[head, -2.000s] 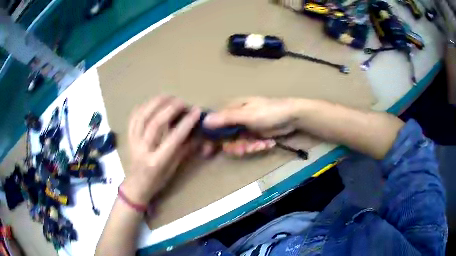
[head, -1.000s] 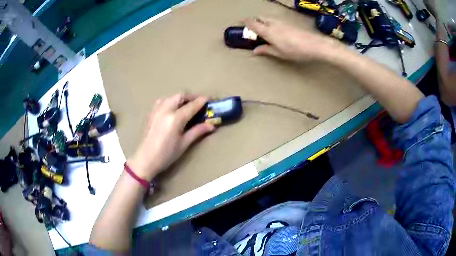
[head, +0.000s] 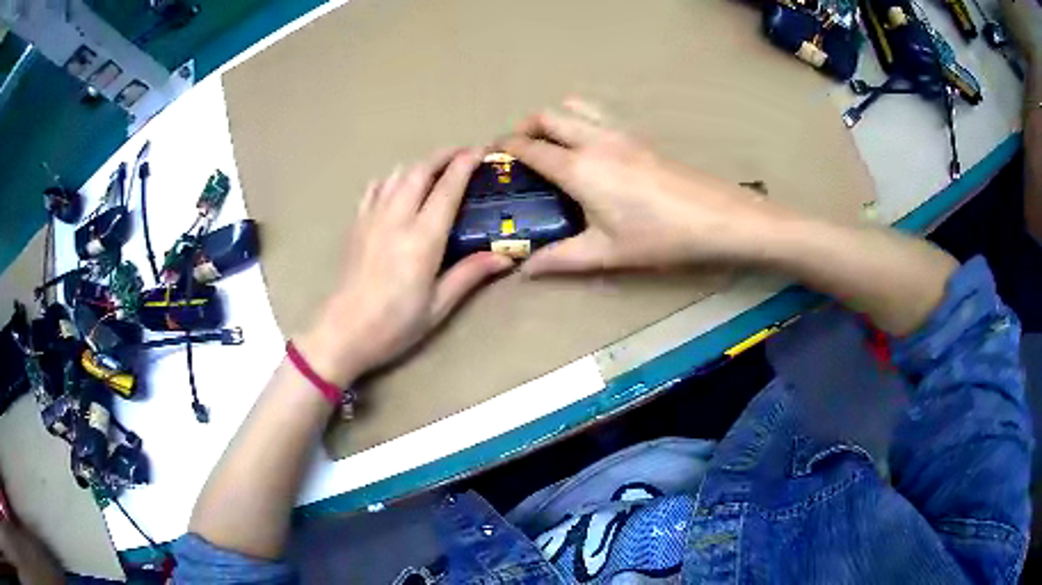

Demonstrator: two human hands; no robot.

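Observation:
Two black housings lie side by side on the brown cardboard, between my hands. The nearer housing (head: 511,219) has a small yellow patch and a pale label at its near edge. The farther housing (head: 510,179) shows a yellow-orange patch on top. My left hand (head: 400,246) grips their left ends, thumb at the near side. My right hand (head: 611,200) grips their right ends, fingers over the far side and thumb at the near side. My palms and fingers hide the ends. A small dark cable plug (head: 752,186) shows beyond my right forearm.
A tangled pile of black shells, green boards and leads (head: 109,331) lies on the white surface at left. More black units (head: 814,40) with leads lie at top right. The teal bench edge (head: 457,469) runs before me. Other people's arms show at the left and right rims.
The housing my right hand held farther back now lies against the one in my left hand. My right hand has come nearer and left, and both hands now hold the pair.

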